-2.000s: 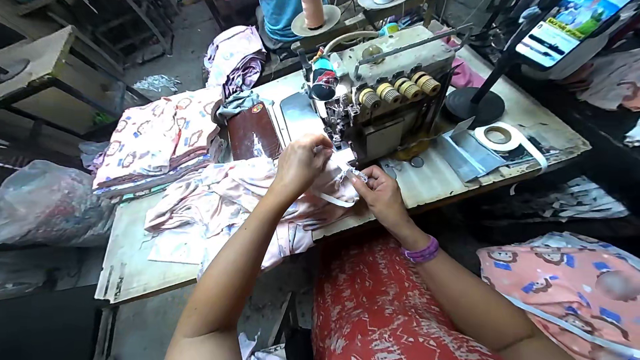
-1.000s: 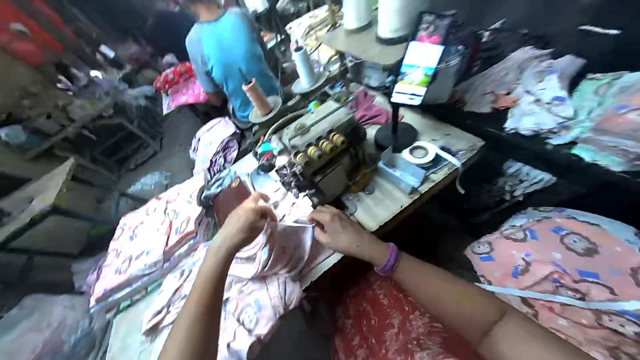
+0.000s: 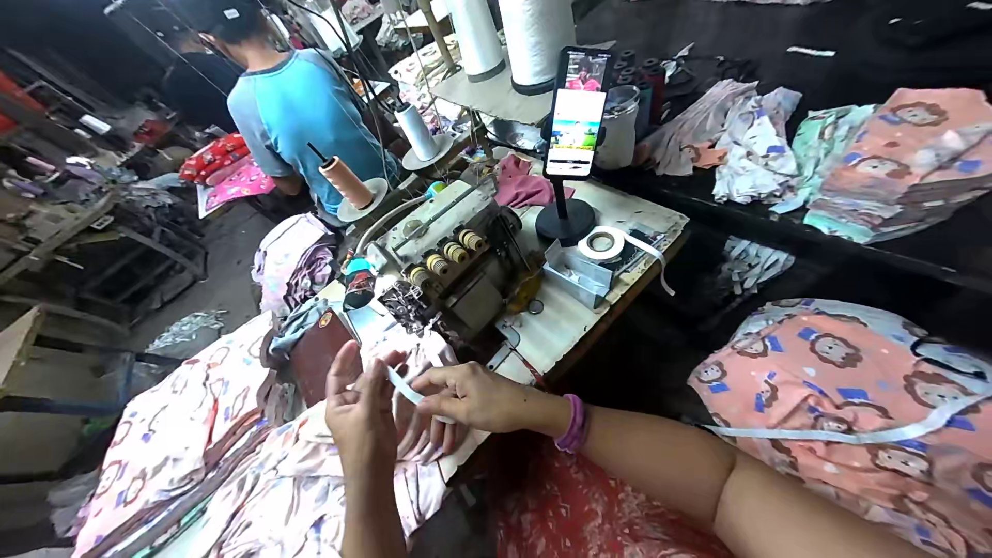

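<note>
My right hand (image 3: 473,399), with a purple band at the wrist, pinches a narrow white strip (image 3: 404,387) between thumb and fingers. The strip's other end reaches my left hand (image 3: 368,403), whose fingers are raised and partly spread; whether they grip it I cannot tell. Beneath and behind both hands lies pale pink printed fabric (image 3: 426,349), bunched up close to the needle area of an overlock sewing machine (image 3: 453,263). More printed fabric (image 3: 287,480) spreads over the table's left part.
A phone on a stand (image 3: 573,116), a metal tray (image 3: 577,275) and a roll of white tape (image 3: 601,244) are right of the machine. Thread cones (image 3: 345,182) stand behind it. A person in a blue shirt (image 3: 310,116) is beyond. Peach printed fabric (image 3: 845,387) lies at the right.
My hands have come away from beside the machine's needle area towards me, and the white strip now shows between them. The view has swung to show more behind the machine.
</note>
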